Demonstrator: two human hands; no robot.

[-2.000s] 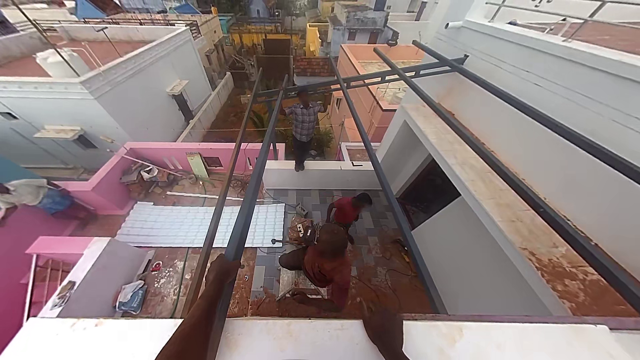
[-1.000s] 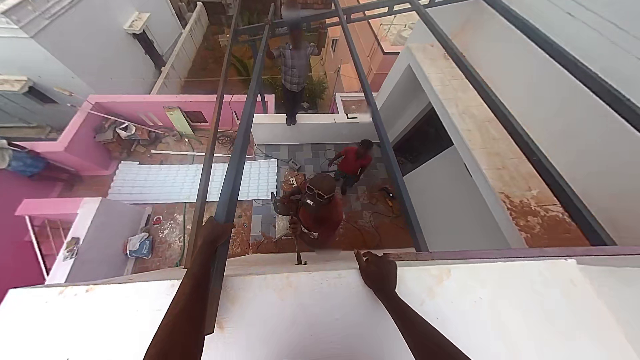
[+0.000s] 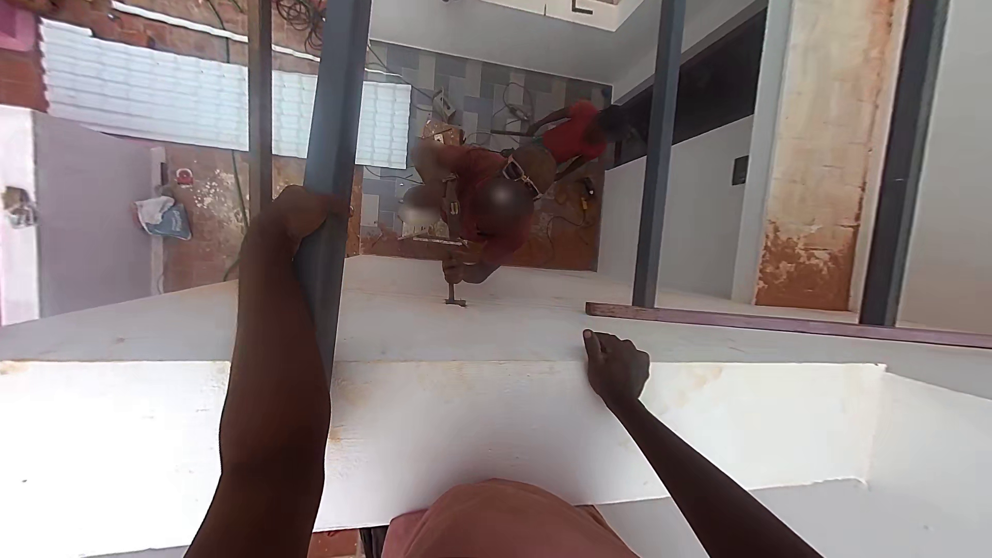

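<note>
My left hand point(image 3: 304, 213) grips a dark grey steel beam point(image 3: 335, 116) that slopes down across the white parapet ledge point(image 3: 465, 403). My right hand point(image 3: 618, 366) rests with curled fingers at the ledge's far edge; nothing shows in it. Below, a co-worker in a dark red shirt point(image 3: 496, 225), with sunglasses on the head, holds a hammer point(image 3: 455, 298) up against the outer wall face. Another steel beam point(image 3: 661, 155) stands to the right of my right hand, its lower end at a thin reddish strip point(image 3: 775, 323) along the wall.
Deep below lies a tiled floor point(image 3: 480, 74) with cables and tools. A second person in red point(image 3: 575, 132) bends there. White corrugated sheets point(image 3: 194, 97) lie at left, near a plastic bag point(image 3: 164, 215). A thinner metal bar point(image 3: 260, 101) and a right-hand beam point(image 3: 914, 155) span the drop.
The view has tilted strongly downward. The co-worker below has come close to the wall, with a hammer now visible against it. My left hand has stayed on the beam.
</note>
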